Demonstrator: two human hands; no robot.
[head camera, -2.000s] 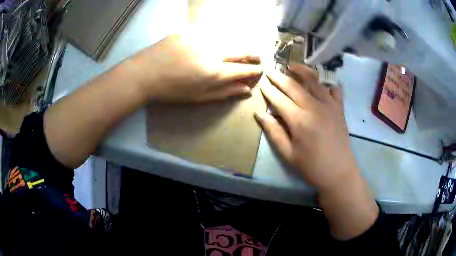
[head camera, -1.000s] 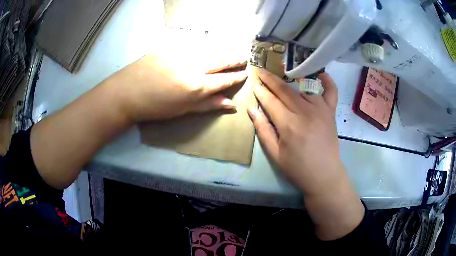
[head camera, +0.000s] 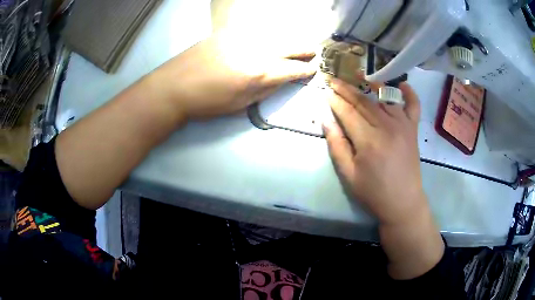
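The white sewing machine head (head camera: 405, 35) is at the upper right, with its presser foot area (head camera: 329, 58) at the fingertips. My left hand (head camera: 234, 79) lies palm down left of the foot, partly washed out by lamp glare; what lies under it is hidden. My right hand (head camera: 375, 137) rests on the bed just right of and below the foot, fingers spread, with no piece seen in it. A tan fabric piece (head camera: 220, 13) shows faintly behind my left hand; the glare hides most of it. A brassy block (head camera: 350, 63) sits beside the foot.
A stack of brown-grey pieces (head camera: 105, 32) lies at the upper left. Untidy bundles (head camera: 23, 64) are at the far left. A red-edged smartphone (head camera: 462, 114) lies right of the head. Whitish knobs (head camera: 390, 94) are close to my right fingers. Layered parts (head camera: 495, 272) hang at the lower right.
The tan panel that lay under and in front of my hands has moved away from me, out of the front area. The bed seam there is now uncovered. My hands remain near the foot.
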